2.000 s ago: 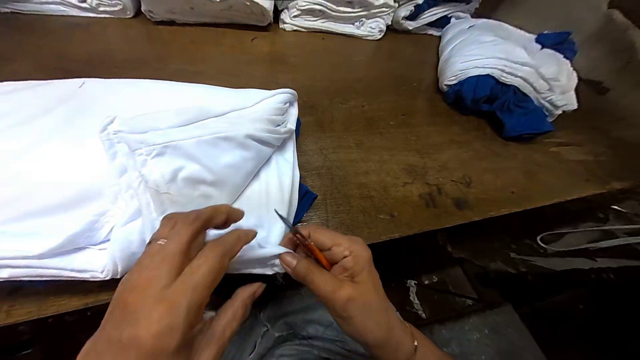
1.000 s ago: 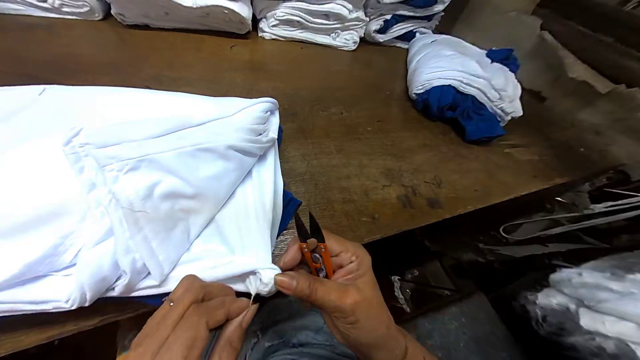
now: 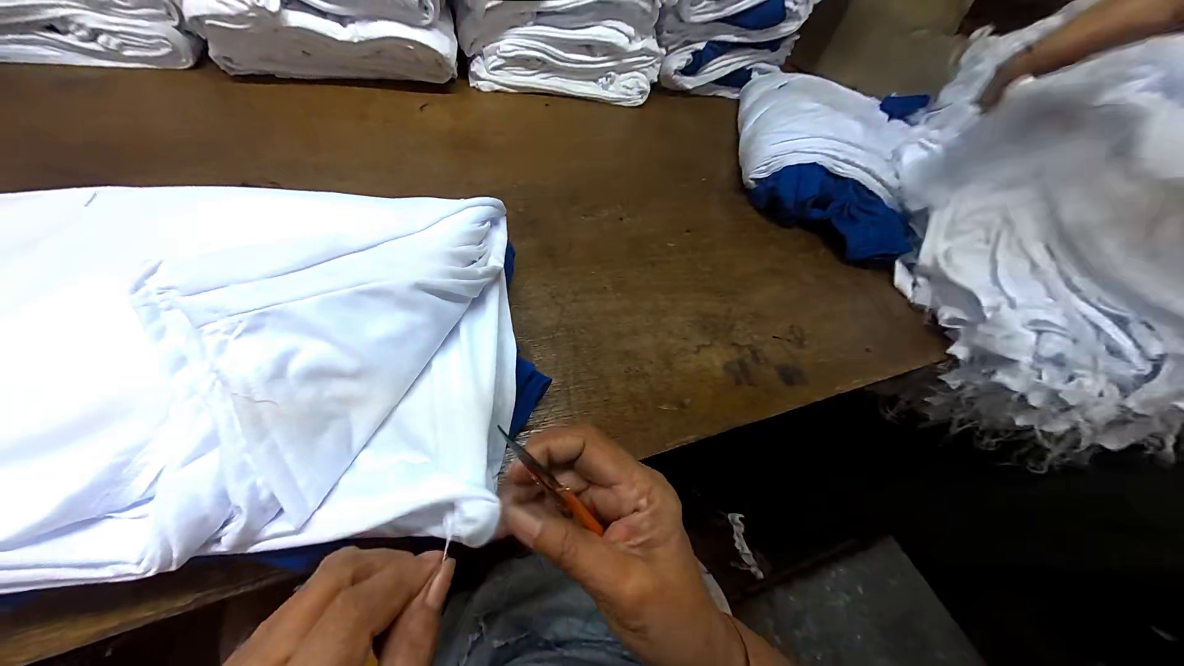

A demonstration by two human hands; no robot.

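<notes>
White folded garments (image 3: 305,370) lie in a layered pile on a wooden table, with blue fabric (image 3: 529,393) showing at the pile's right edge. My left hand (image 3: 361,606) pinches a thin white thread (image 3: 449,536) between thumb and finger, just below the pile's near right corner. My right hand (image 3: 601,536) holds small thread snips with orange handles (image 3: 581,511), the dark blades pointing up and left. Its thumb and fingertips are at the bunched fabric corner. Whether they grip the cloth there is hard to tell.
Stacks of folded white cloth (image 3: 564,46) line the far side of the wooden table (image 3: 647,305). A white and blue bundle (image 3: 823,166) lies at the right. Beside it, another person's hand (image 3: 1017,79) holds a large heap of white fabric (image 3: 1045,277) with frayed edges.
My left hand, spread over the cloth two seconds ago, now pinches the thread below the corner. Another person's arm and a large white heap have come in at the right.
</notes>
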